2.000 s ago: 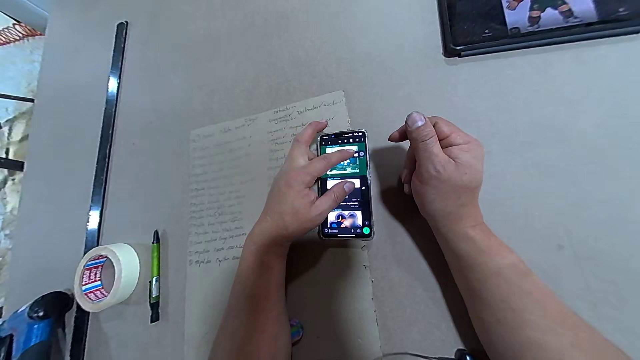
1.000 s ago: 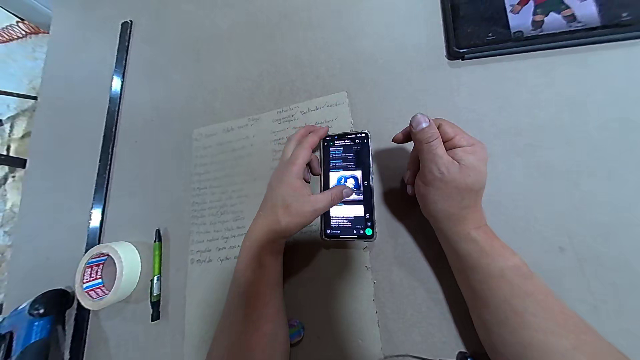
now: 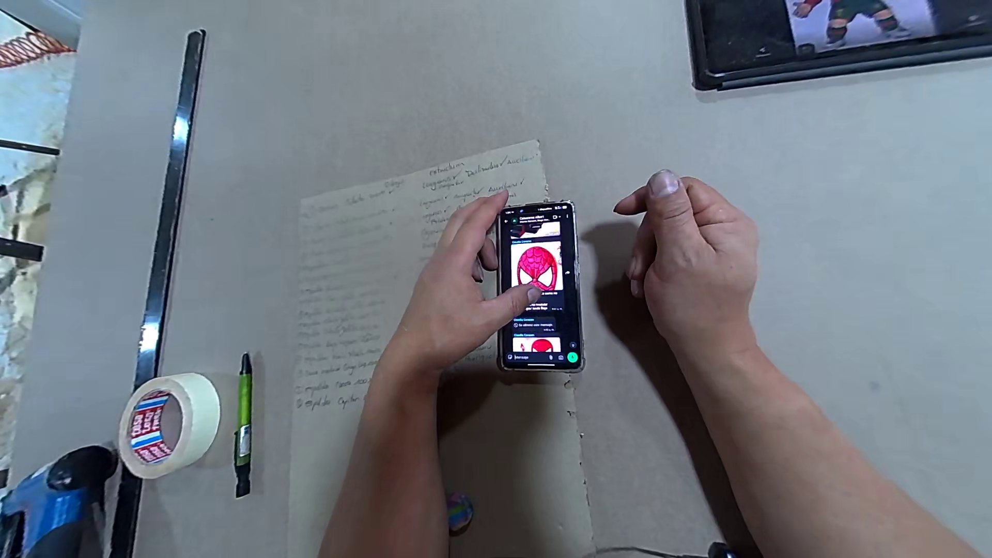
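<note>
A smartphone [image 3: 540, 310] in a clear case lies over the right edge of a handwritten sheet [image 3: 511, 434], its lit screen showing a chat with red mask pictures. My left hand [image 3: 457, 287] rests at the phone's left side, thumb on the screen and fingers by the upper left edge. Whether those fingers grip the phone is not plain. To the right of the phone, apart from it, my right hand [image 3: 694, 248] is loosely curled with the thumb on top; nothing shows in it, though the inside of the palm is hidden.
A roll of masking tape [image 3: 194, 426] and a green pen [image 3: 245, 418] lie left of the sheet. Beyond them runs a dark metal bar [image 3: 167, 225], with a blue and black tool [image 3: 58, 504] at lower left. A black-framed tablet [image 3: 744, 39] lies at upper right. A small multicoloured object [image 3: 459, 511] is beside my left forearm.
My left index finger has left the screen and moved to the phone's upper left edge, while the thumb stays over the screen. The chat has scrolled to other pictures. My right hand has barely moved.
</note>
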